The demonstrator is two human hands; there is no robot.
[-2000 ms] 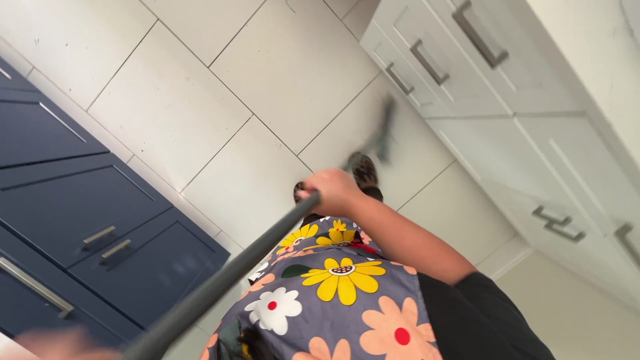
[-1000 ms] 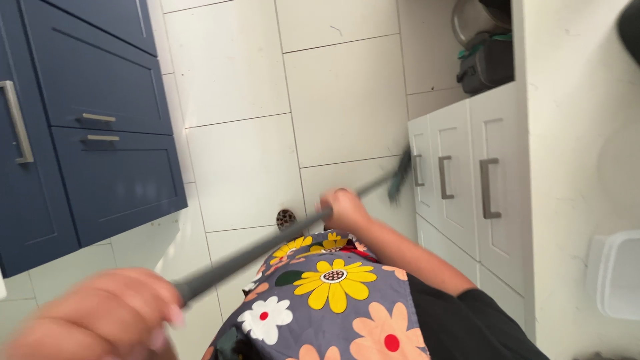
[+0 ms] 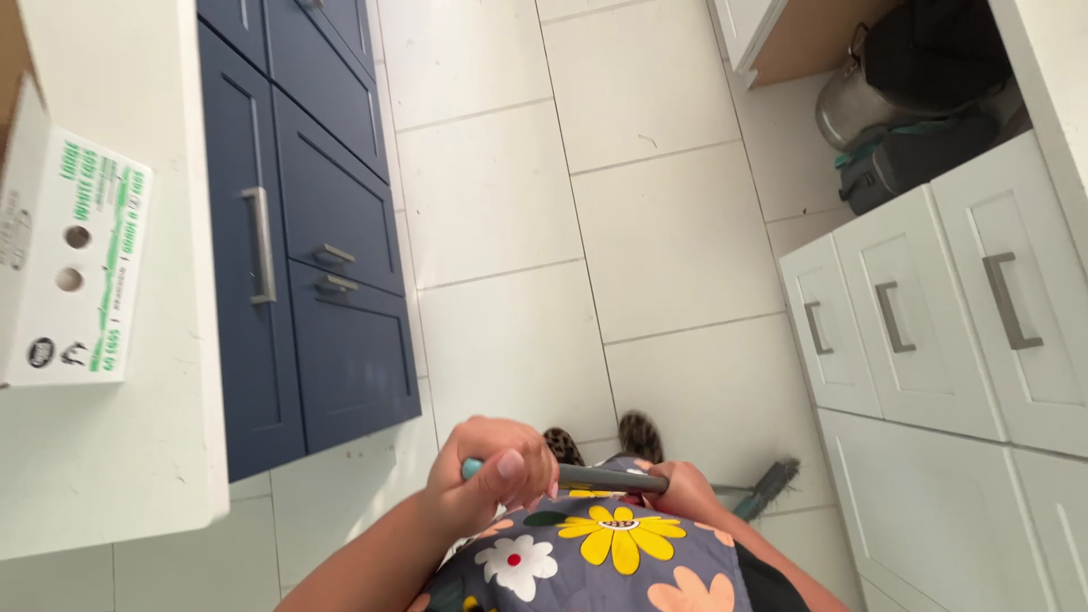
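Observation:
Both hands grip the grey handle of a broom, held across the front of a flowered apron. My left hand is closed around the handle near its teal end cap. Farther along the handle, to the right, my right hand grips it. Beyond that hand, the broom head, teal with dark bristles, rests low by the white cabinets, apparently at the floor.
Blue cabinets and a white countertop with an egg carton box stand left. White drawers stand right, beside an open compartment holding a metal pot and a dark bag. Bits of debris lie on the floor tiles.
My left hand has come in from the lower left, closer to my right hand. The handle has swung from a slant to nearly level. The view has turned, showing the left countertop and box.

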